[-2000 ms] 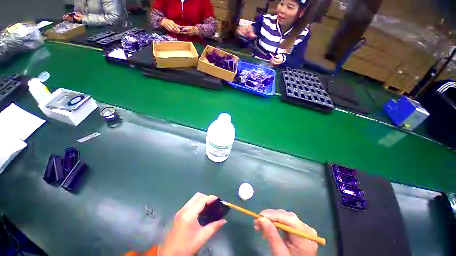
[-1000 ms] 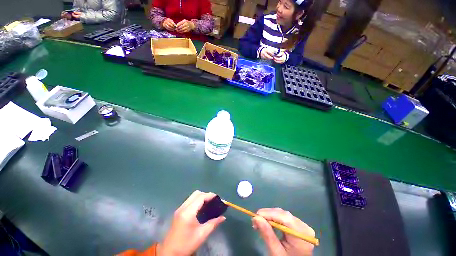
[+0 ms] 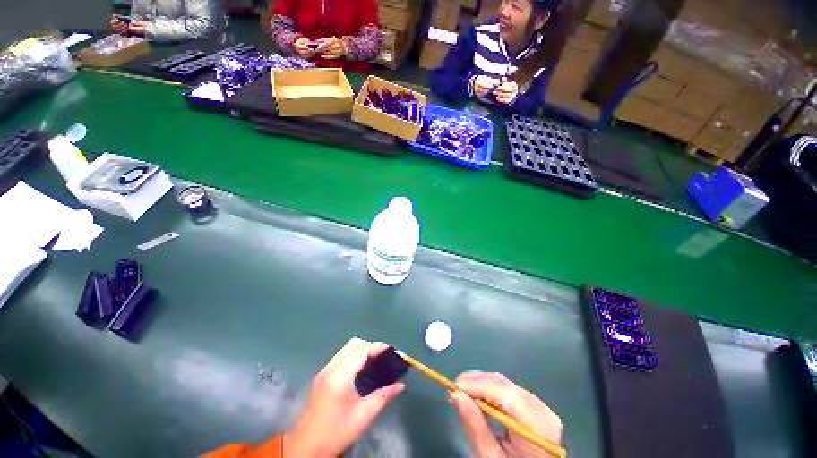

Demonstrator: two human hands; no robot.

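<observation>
My left hand (image 3: 339, 402) holds a dark plastic housing (image 3: 378, 370) between thumb and fingers, low in the middle of the view. My right hand (image 3: 503, 413) grips a thin yellow-orange brush (image 3: 484, 404) like a pencil, to the right of my left hand. The pale brush tip meets the upper right edge of the housing; the exact contact is too small to tell. A white round cap (image 3: 438, 335) lies on the bench just above the brush. A white bottle (image 3: 392, 241) with a pale label stands upright behind the cap.
Several dark housings (image 3: 113, 295) lie at the left. More sit in a row on a black mat (image 3: 667, 385) at the right. A white box (image 3: 121, 190), a small jar (image 3: 195, 203) and paper sheets (image 3: 31, 219) are far left. Trays and seated people are across the green belt (image 3: 296, 174).
The brush and my right hand have moved slightly left and down, and the brush slopes more steeply. My left hand still holds the housing in nearly the same place.
</observation>
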